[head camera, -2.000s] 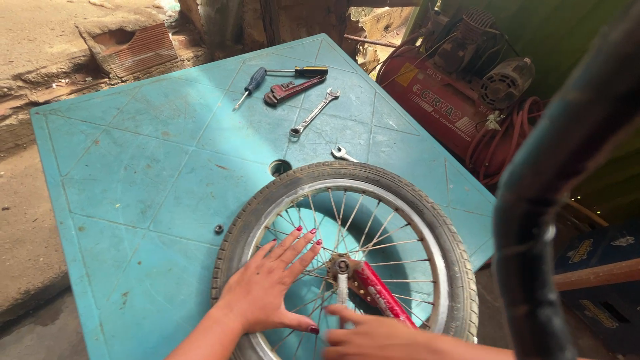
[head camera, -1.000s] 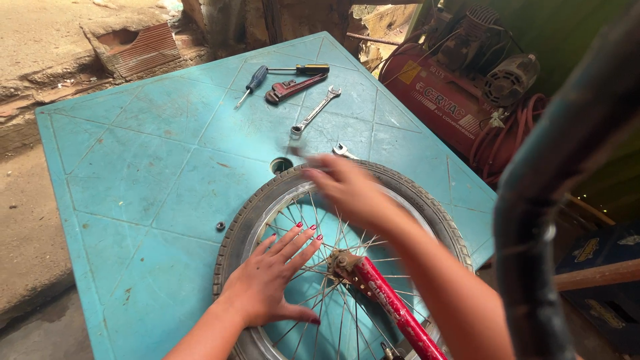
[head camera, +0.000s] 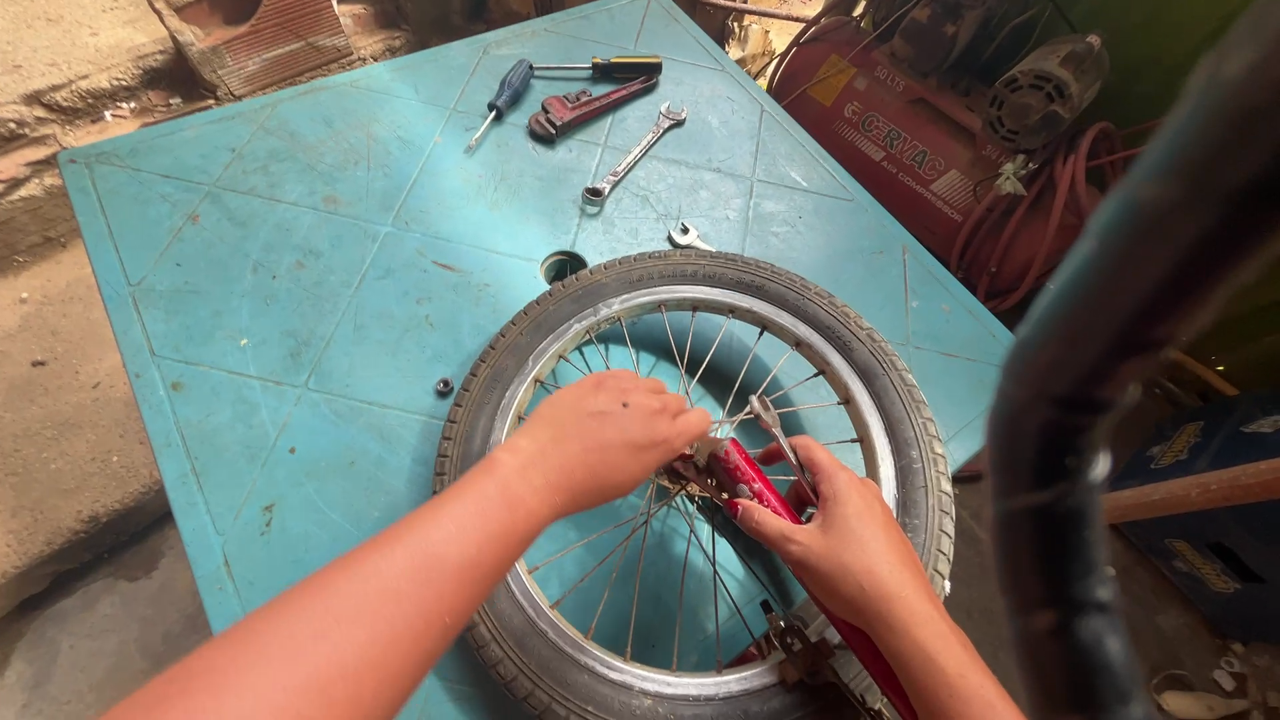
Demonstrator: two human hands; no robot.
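Note:
A spoked bicycle wheel with a black tyre [head camera: 905,420] lies over a blue table [head camera: 280,250], and a red frame or fork tube [head camera: 755,478] reaches its hub. My left hand [head camera: 610,435] is at the hub end of the tube, fingers curled; its fingertips and anything between them are hidden. My right hand [head camera: 840,530] holds a combination wrench [head camera: 780,435] against the red tube, with the thumb on the tube's near side. A small dark nut [head camera: 444,386] sits on the table left of the tyre.
Toward the far corner lie a blue-handled screwdriver [head camera: 511,88], a yellow-and-black one [head camera: 626,67], a red pipe wrench [head camera: 590,105] and a combination wrench [head camera: 635,155]. Another wrench [head camera: 688,237] touches the tyre's far side. A red air compressor [head camera: 880,130] stands right; a dark curved tube [head camera: 1060,370] crosses the foreground.
My left hand has moved from the spokes to the hub. The right hand, earlier reaching over the tyre's far side, has come back to the red tube and now holds a wrench.

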